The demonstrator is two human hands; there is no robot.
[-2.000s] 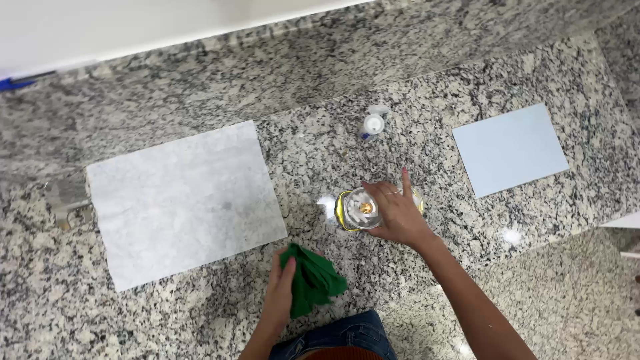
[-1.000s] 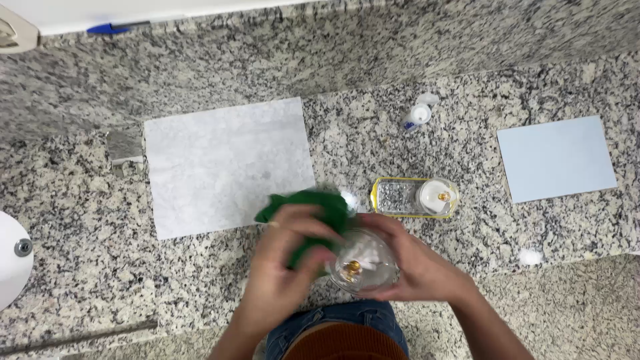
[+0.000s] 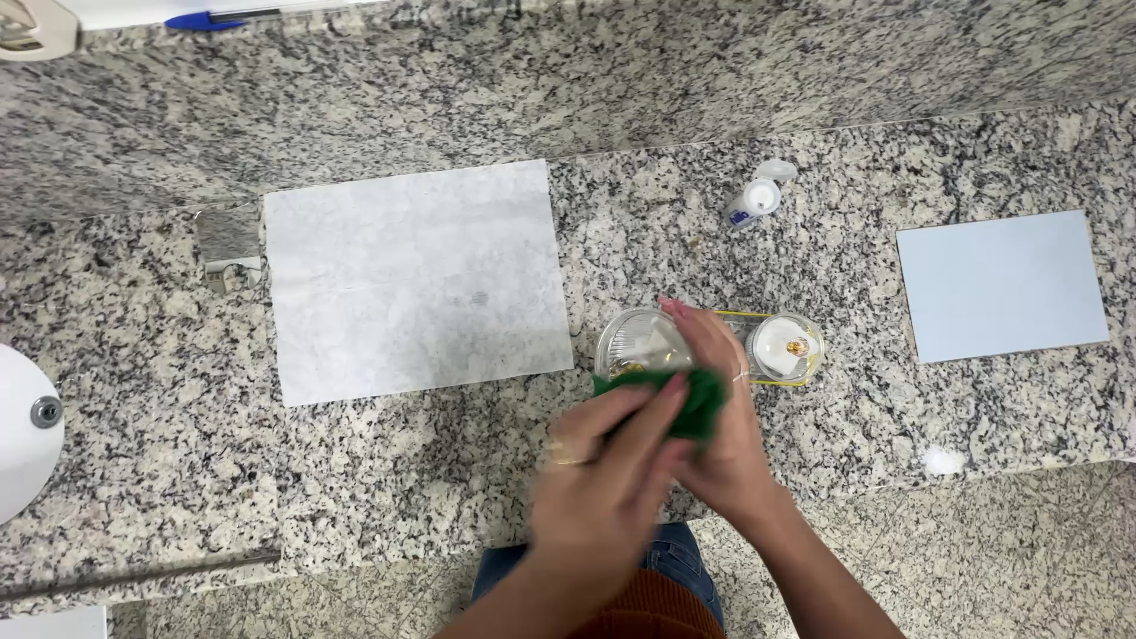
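My left hand [image 3: 599, 479], blurred, grips a green cloth [image 3: 706, 404] at the near side of a clear ribbed glass jar [image 3: 648, 342]. White material and something gold-coloured show through the glass. Against the right side of this jar lies my right hand [image 3: 723, 417], its fingers extended; part of the jar is hidden by the hands and cloth. Just right of them, a second glass jar [image 3: 785, 348] with white contents and a gold-coloured piece stands on a yellow-rimmed glass tray [image 3: 806, 382], which my right hand partly covers.
A small white bottle [image 3: 761, 197] with its cap flipped up stands behind the tray. To the left lies a whitish sheet [image 3: 417, 284], and a light blue rectangular sheet [image 3: 1003, 286] is at the right. A blue pen [image 3: 209, 19] rests on the ledge. Part of a white sink [image 3: 22, 435] shows far left.
Two seconds ago my right hand was at the tray and my left held the cloth apart. A second ago the jar was at the counter's near edge; now it is farther forward, beside the tray.
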